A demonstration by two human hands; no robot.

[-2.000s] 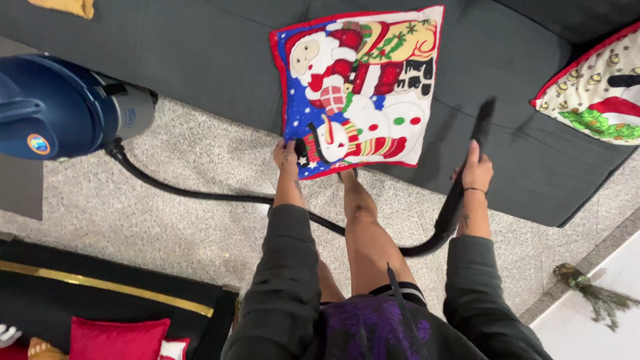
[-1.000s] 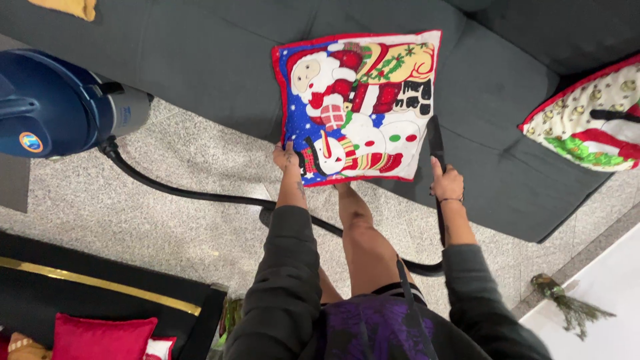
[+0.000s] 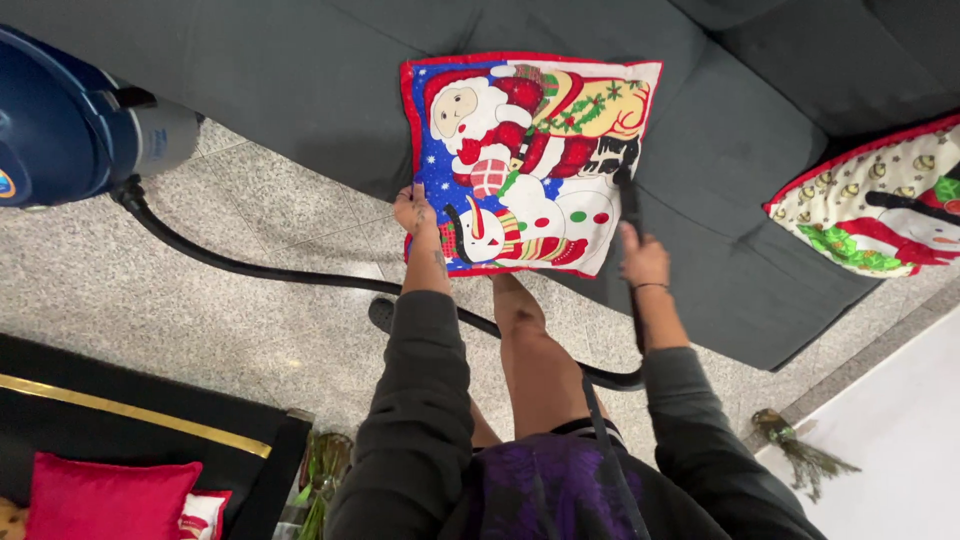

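A square Christmas cushion (image 3: 525, 165) with a Santa, a snowman and red edging lies tilted over the front of the grey sofa (image 3: 322, 82). My left hand (image 3: 417, 210) grips its near left edge, thumb on the printed face. In my right hand (image 3: 645, 259) is the black vacuum cleaner wand (image 3: 630, 210), its tip against the cushion's right side by the printed boots. From the wand a black hose (image 3: 300, 279) runs behind my leg to the blue vacuum cleaner (image 3: 60, 120) at the far left.
Another Christmas cushion (image 3: 885, 202) rests on the sofa at the right. A black piece of furniture with a gold stripe (image 3: 135, 415) stands lower left, holding a red cushion (image 3: 112, 495). Glass vases with plants (image 3: 326, 465) (image 3: 799, 446) stand on either side of me. Speckled tiles (image 3: 300, 225) cover the floor.
The wand was held away from the cushion, to its right, two seconds ago; my right hand has brought its tip onto the cushion's right side. My left hand has stayed on the cushion's edge.
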